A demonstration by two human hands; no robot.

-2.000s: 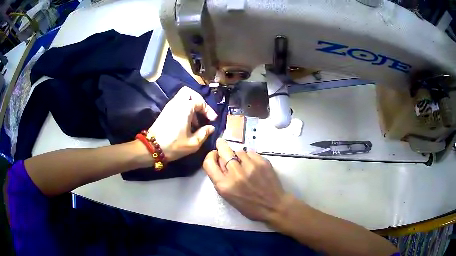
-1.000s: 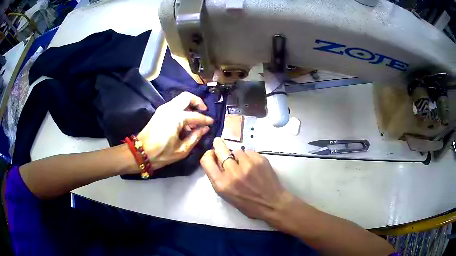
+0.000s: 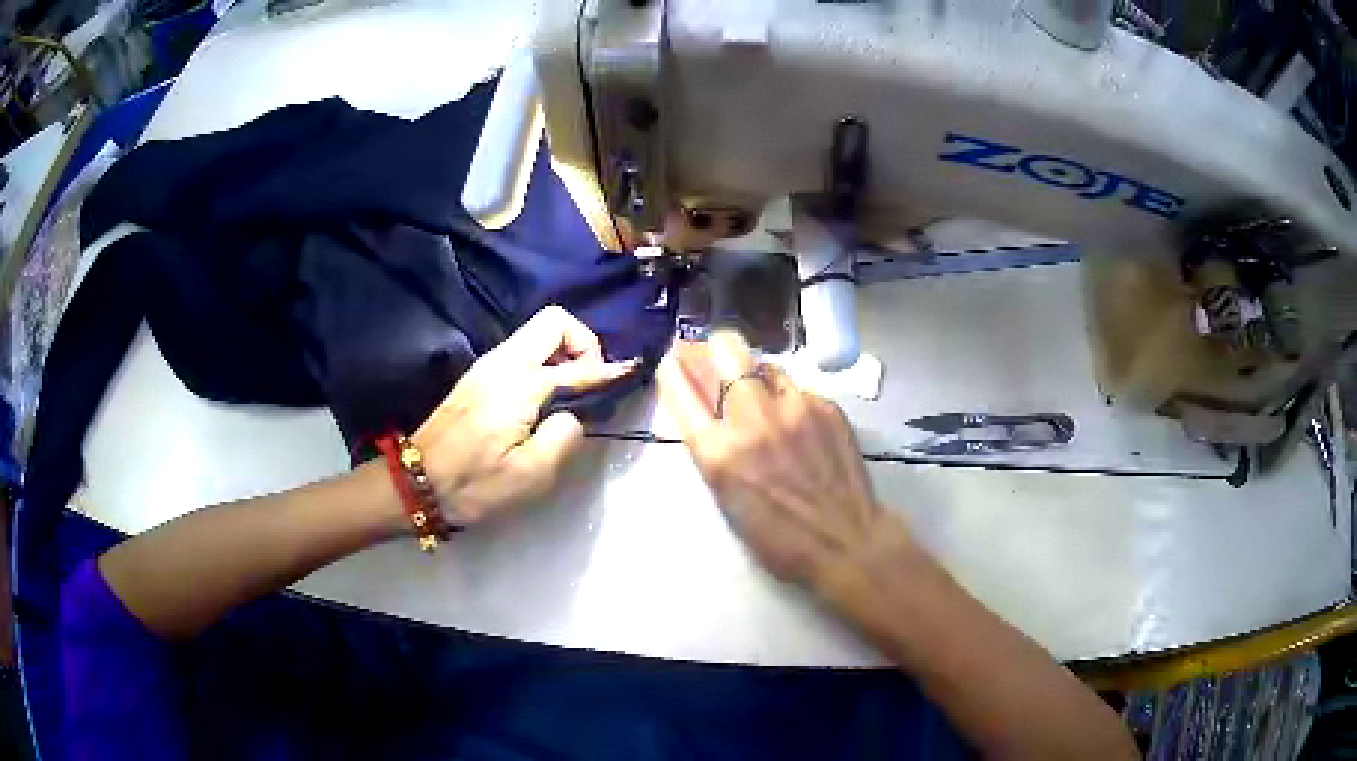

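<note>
A dark navy garment piece (image 3: pixel 357 283) is spread left of the needle, its right edge running under the presser foot (image 3: pixel 655 268) of the cream sewing machine (image 3: pixel 789 104). My left hand (image 3: pixel 514 431) pinches the cloth's near edge between thumb and fingers, a little in front of the foot. My right hand (image 3: pixel 781 454) lies palm down just right of the cloth edge, fingertips near the foot and over the orange-tan patch's place; whether the fingertips touch cloth is unclear. A dark square plate (image 3: pixel 756 298) sits right of the foot.
Thread snips (image 3: pixel 990 431) lie on the machine bed, right of my right hand. A white rounded fitting (image 3: pixel 829 320) and a small white chip (image 3: pixel 860 378) are beside the dark plate. A long pale lever (image 3: pixel 506 149) hangs at the head's left. Dark cloth hangs at the table's front.
My right hand has moved up and right, covering the orange-tan patch. The cloth's near edge has shifted up towards the foot, with my left hand pinching it. The camera view has shifted slightly.
</note>
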